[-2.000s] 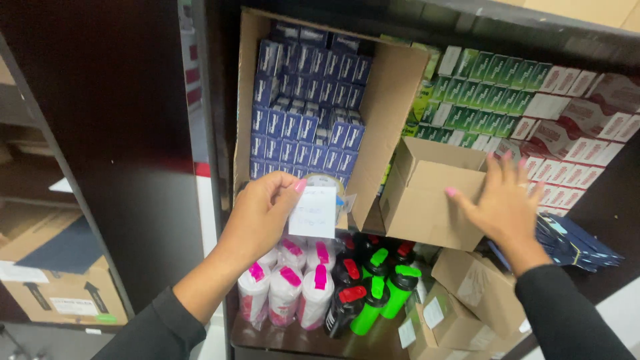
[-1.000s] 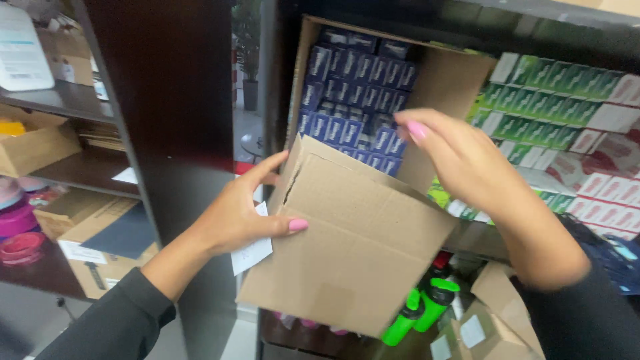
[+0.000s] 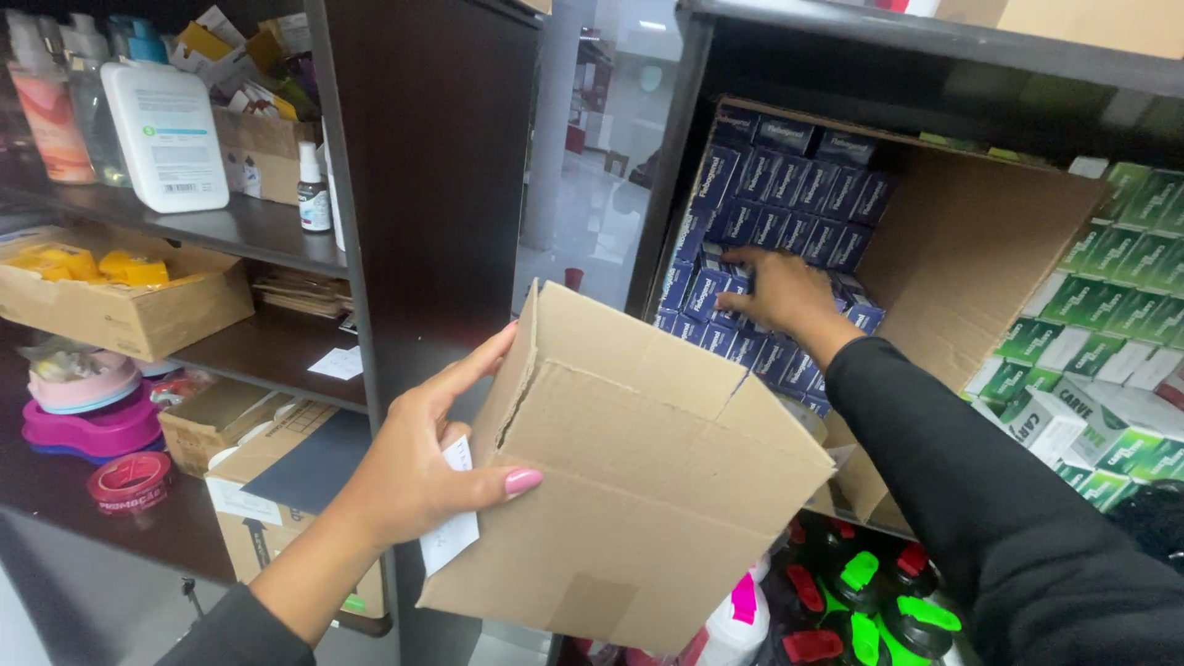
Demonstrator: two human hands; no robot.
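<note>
My left hand (image 3: 416,462) holds a brown cardboard box (image 3: 638,481) by its left side, together with a white paper slip (image 3: 450,518) bearing handwriting. The inside of that box is turned away from view. My right hand (image 3: 786,291) reaches into a large open cardboard carton (image 3: 980,240) on the shelf, its fingers and thumb around one of the small dark blue boxes (image 3: 708,289). Rows of the same blue boxes (image 3: 819,190) fill the carton's left part. Part of the carton's lower front is hidden behind the held box.
Green and white boxes (image 3: 1091,296) are stacked right of the carton. Shaker bottles (image 3: 860,583) with red and green lids stand below. Left are shelves with a white lotion bottle (image 3: 166,134), a carton of yellow packets (image 3: 120,296), pink bowls (image 3: 92,416) and a dark upright panel (image 3: 430,176).
The cardboard box, earlier under my right hand at the carton's right, is now in my left hand. My right hand has moved in among the blue boxes. The view has swung left.
</note>
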